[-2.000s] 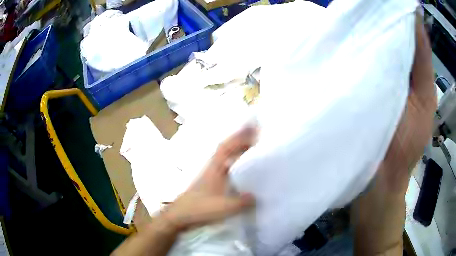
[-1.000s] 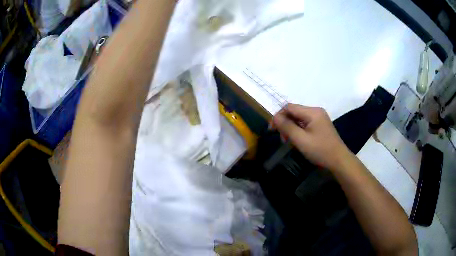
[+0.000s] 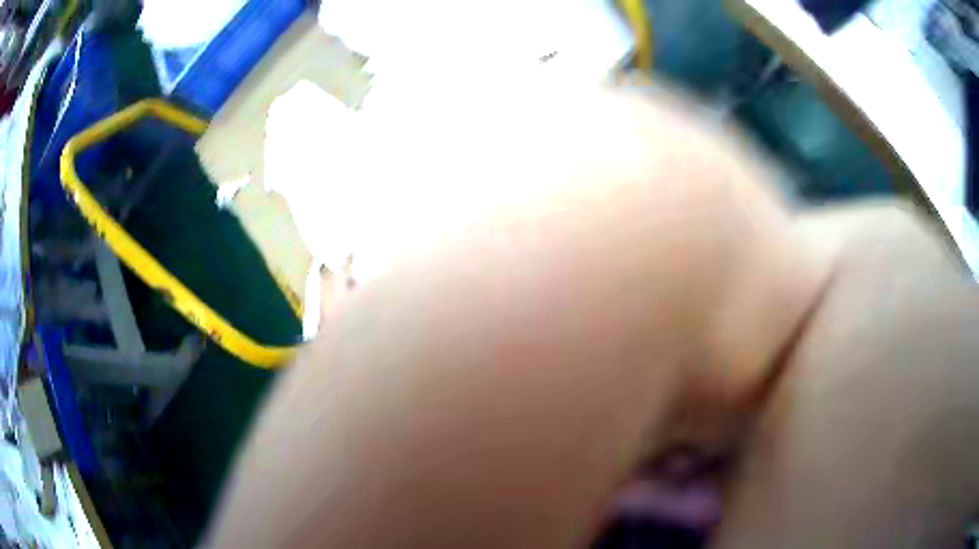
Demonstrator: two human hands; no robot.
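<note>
A large heap of overexposed white cloth (image 3: pixel 429 118) lies ahead at the upper middle, its folds washed out. Large blurred bare skin shapes, close to the camera, cover the lower middle and right: one (image 3: pixel 472 375) slants up from the bottom left, and another (image 3: pixel 891 354) meets it at the right. They look like my arms or hands, but I cannot tell which part is which. No fingers show clearly, and no held cloth or tool can be made out. The near side of the heap is hidden behind them.
A bent yellow trolley tube (image 3: pixel 137 252) stands at the left, over green floor (image 3: pixel 220 397). Brown cardboard (image 3: pixel 252 214) lies under the heap's left side. A blue crate (image 3: pixel 238 56) is beyond it. A pale table edge (image 3: pixel 859 107) curves down the upper right.
The view has swung back towards the trolley and heap. My hand at the white table is no longer seen there; blurred bare skin now fills much of the foreground.
</note>
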